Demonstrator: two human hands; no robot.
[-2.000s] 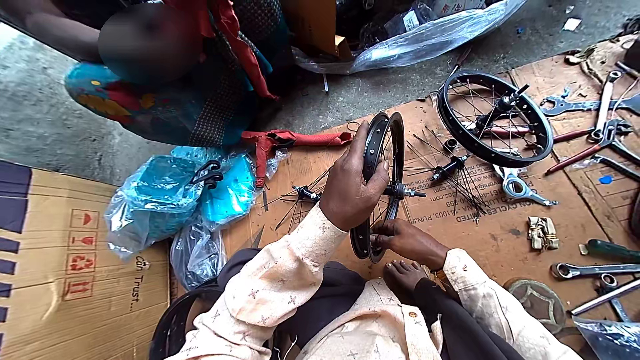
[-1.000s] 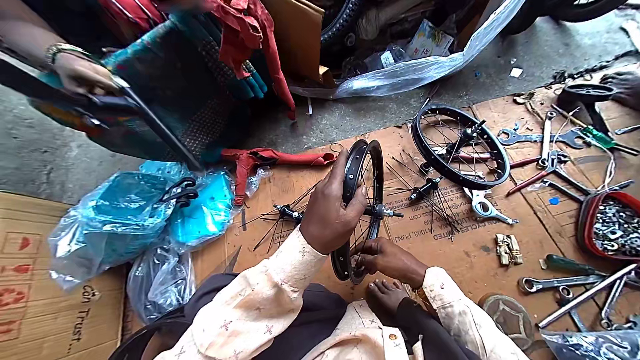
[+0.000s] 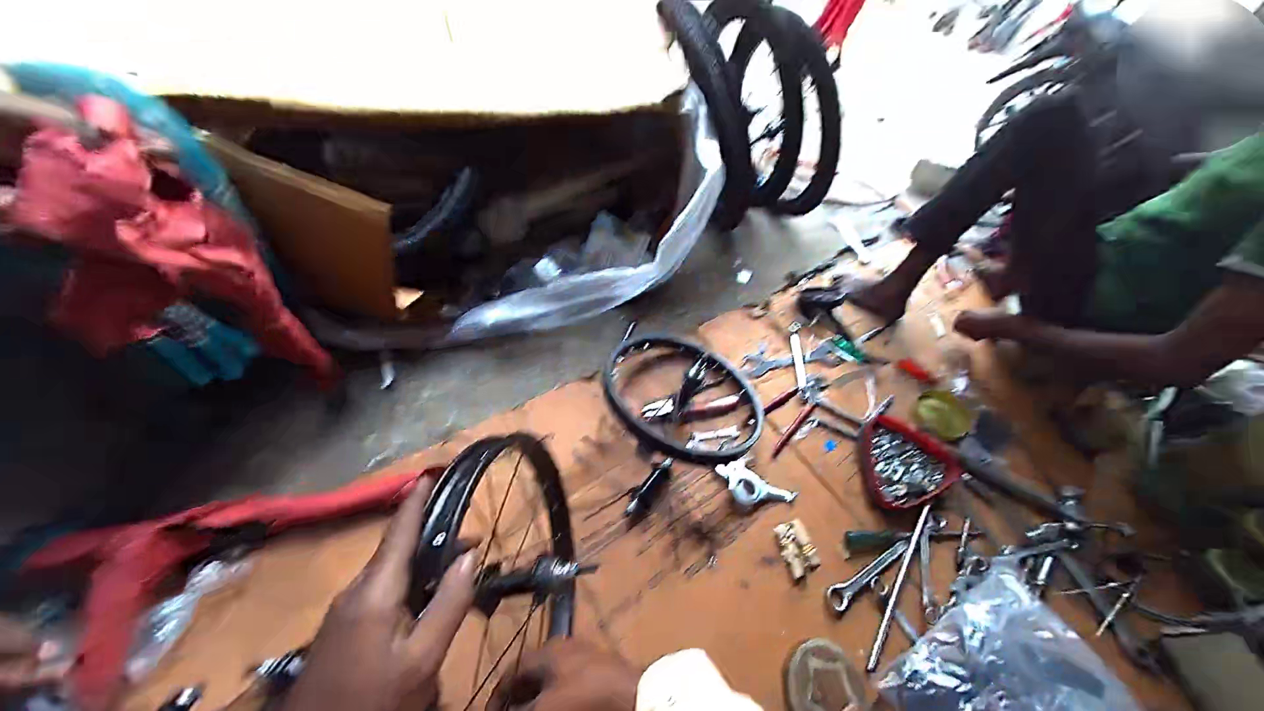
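A small black spoked wheel rim (image 3: 561,494) stands upright at the lower centre, with a hub (image 3: 533,581) inside it. My left hand (image 3: 385,612) grips the rim's left side, its fingers stretched up along it. Low at the rim's right side is my right hand (image 3: 573,676), blurred and partly cut off by the frame edge, so its hold is unclear. Right of the upright rim, another black wheel rim (image 3: 681,449) with a hub in it lies flat on the cardboard. A loose hub (image 3: 649,488) with thin spokes lies between them.
A red tray of small metal parts (image 3: 954,474), wrenches (image 3: 867,578), a screwdriver (image 3: 874,540) and a clear plastic bag (image 3: 1007,642) lie to the right. A person in green (image 3: 1175,247) sits beyond. Tires (image 3: 726,118) stand at the back; red cloth (image 3: 247,513) lies left.
The view has swung right and up, bringing the person in green and the standing tires into view. Both of my hands remain at the upright wheel.
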